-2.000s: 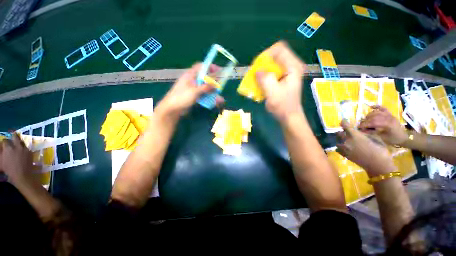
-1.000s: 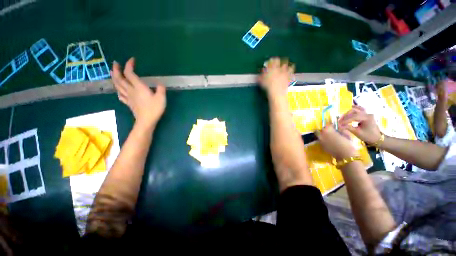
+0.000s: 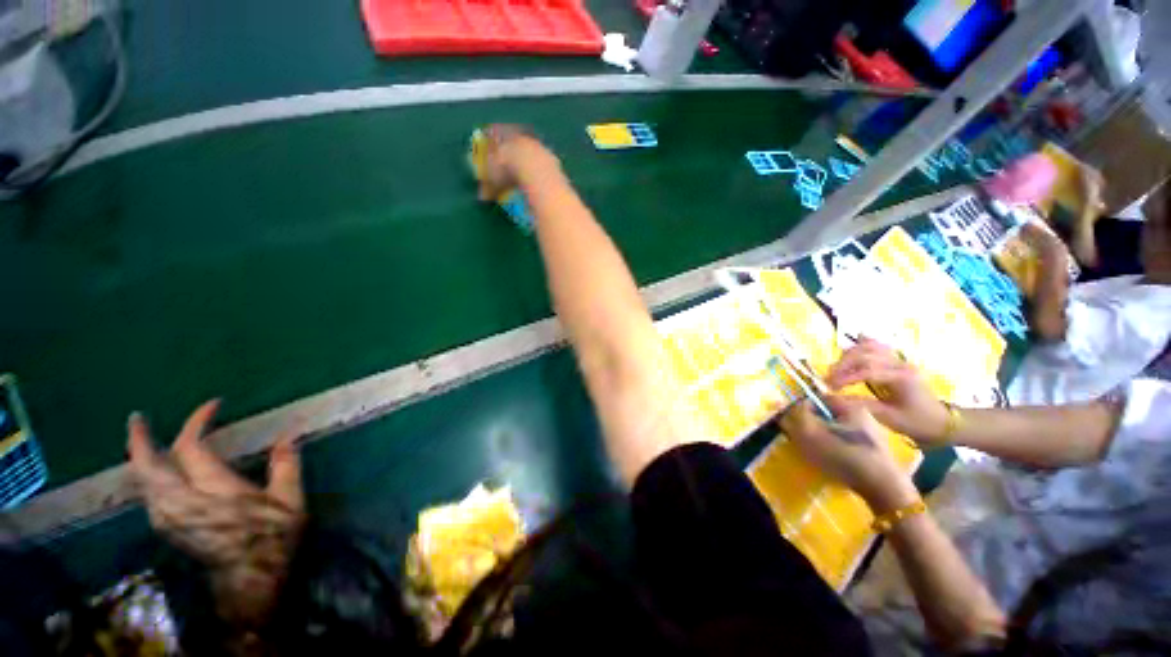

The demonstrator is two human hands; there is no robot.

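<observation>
My right hand (image 3: 511,164) reaches out over the green conveyor belt (image 3: 257,244). Its fingers are on a light-blue phone frame (image 3: 516,209) with a yellow sticker in its window; the hand is blurred and partly hides the frame, so whether it grips it cannot be told. My left hand (image 3: 231,507) is empty with fingers spread, at the near side of the metal rail (image 3: 424,374). A pile of loose yellow stickers (image 3: 465,539) lies on the bench between my forearms, its lower part cut off by dark clothing.
Another frame with yellow (image 3: 622,135) lies on the belt, and several light-blue frames lie farther right. A red tray (image 3: 482,23) stands on the far side. A neighbour's hands (image 3: 863,417) work over yellow sticker sheets (image 3: 732,366) at right. A slanted metal post (image 3: 950,122) rises there.
The view has turned right. My right hand has moved from near the rail to a yellow-filled frame farther over the belt. My left hand remains open and empty.
</observation>
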